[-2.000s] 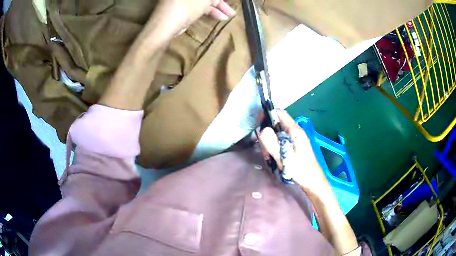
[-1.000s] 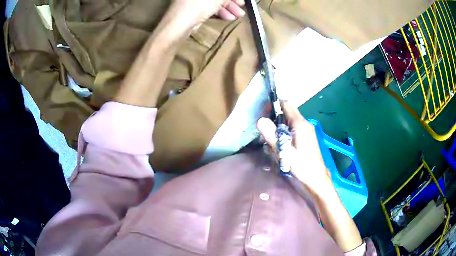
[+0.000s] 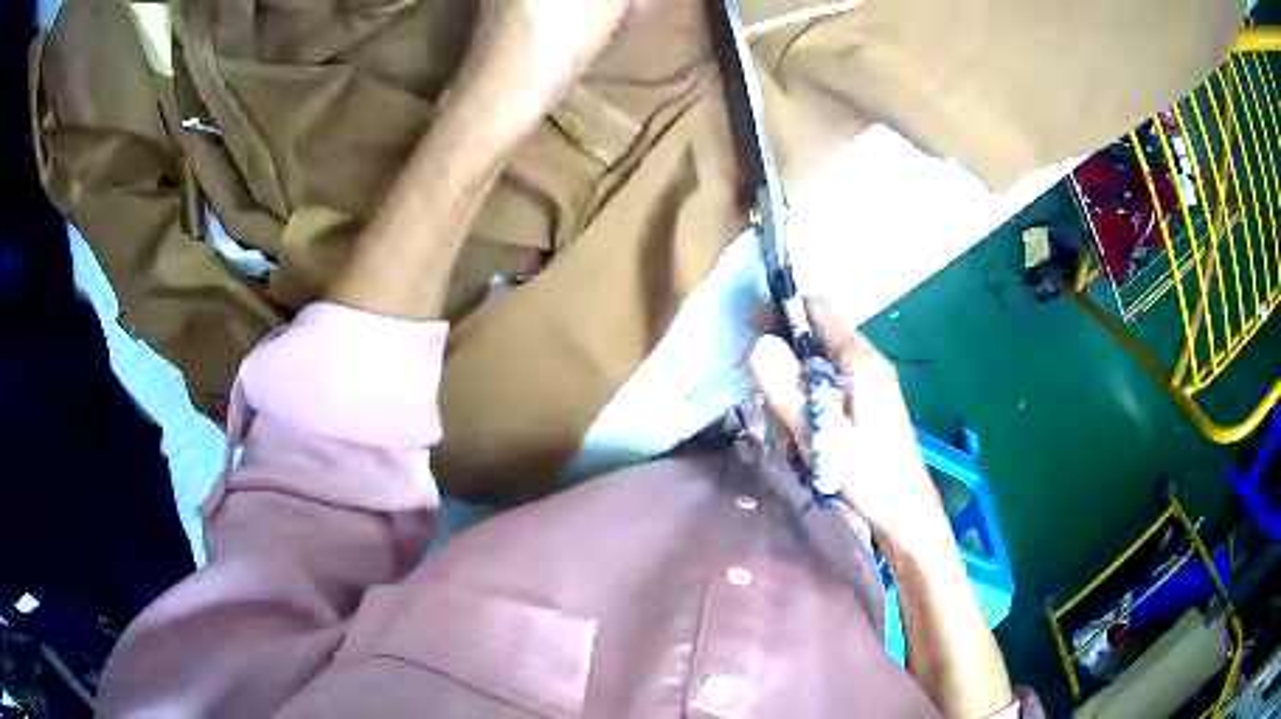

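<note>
The brown jacket (image 3: 590,309) lies in folds over the white table (image 3: 899,211). My right hand (image 3: 843,407) is closed round the wrapped handles of long dark shears (image 3: 766,211). The blades point up the picture over the brown cloth, look nearly closed, and their tips are cut off by the top edge. My left hand (image 3: 562,28) is at the top edge on the cloth, left of the blades; its fingertips are partly cut off, so its grip cannot be told. A pale line or strip (image 3: 801,20) shows on the cloth right of the blades.
A blue plastic stool (image 3: 969,520) stands on the green floor (image 3: 1040,379) beside my right forearm. A yellow wire rack (image 3: 1208,211) is at the right, with another yellow frame (image 3: 1124,562) below it. Dark cloth (image 3: 84,421) hangs at the left. A cream tag (image 3: 153,37) lies at top left.
The view has shifted a little. The left fingers have moved up, partly out of the picture. A pale line now shows right of the blades. The right hand still holds the shears.
</note>
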